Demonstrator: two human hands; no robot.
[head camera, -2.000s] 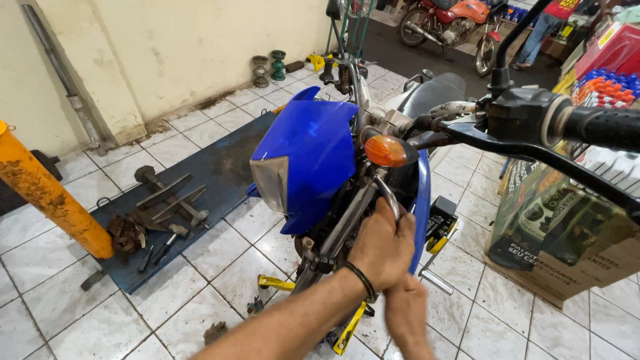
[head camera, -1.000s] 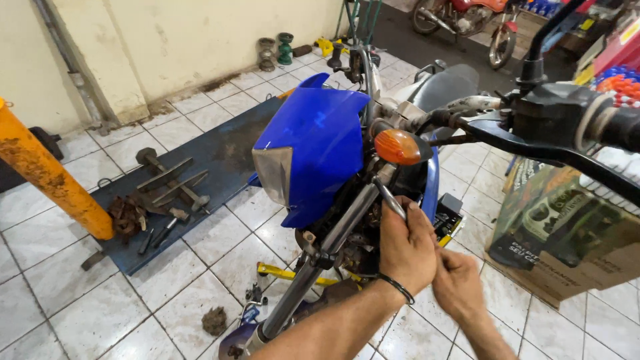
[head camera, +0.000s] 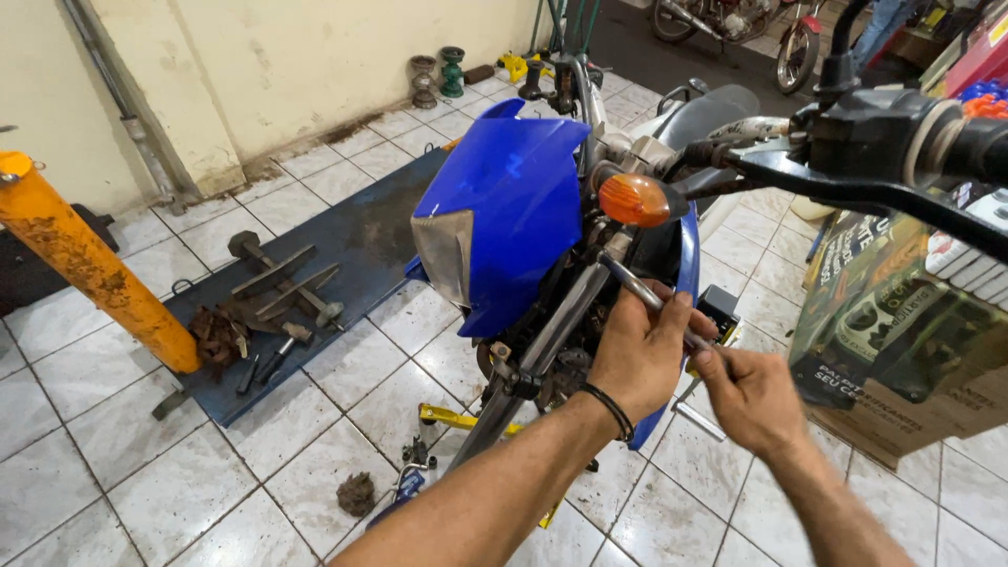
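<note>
My left hand (head camera: 642, 350), with a black band at its wrist, grips the shaft of a metal wrench (head camera: 632, 282). The wrench's upper end meets the fork area below the orange turn signal (head camera: 634, 200) of a motorcycle. My right hand (head camera: 748, 394) is closed on the lower end of the same tool, just right of my left hand. Left of the hands are a bare metal fork tube (head camera: 563, 315) and the blue headlight fairing (head camera: 512, 189). A black brake or clutch lever (head camera: 882, 193) juts out above my right hand. The wrench's exact type cannot be told.
A blue metal platform (head camera: 370, 228) at left bears a hammer (head camera: 287, 346), metal bars and a brown rag (head camera: 216, 339), beside an orange post (head camera: 94, 260). A printed cardboard box (head camera: 890, 339) stands at right. A yellow stand (head camera: 449, 417) is under the motorcycle. A person's leg (head camera: 886, 35) shows at top right.
My right hand has come up from below onto the wrench's lower end, beside my left hand. My left hand stays on the tool.
</note>
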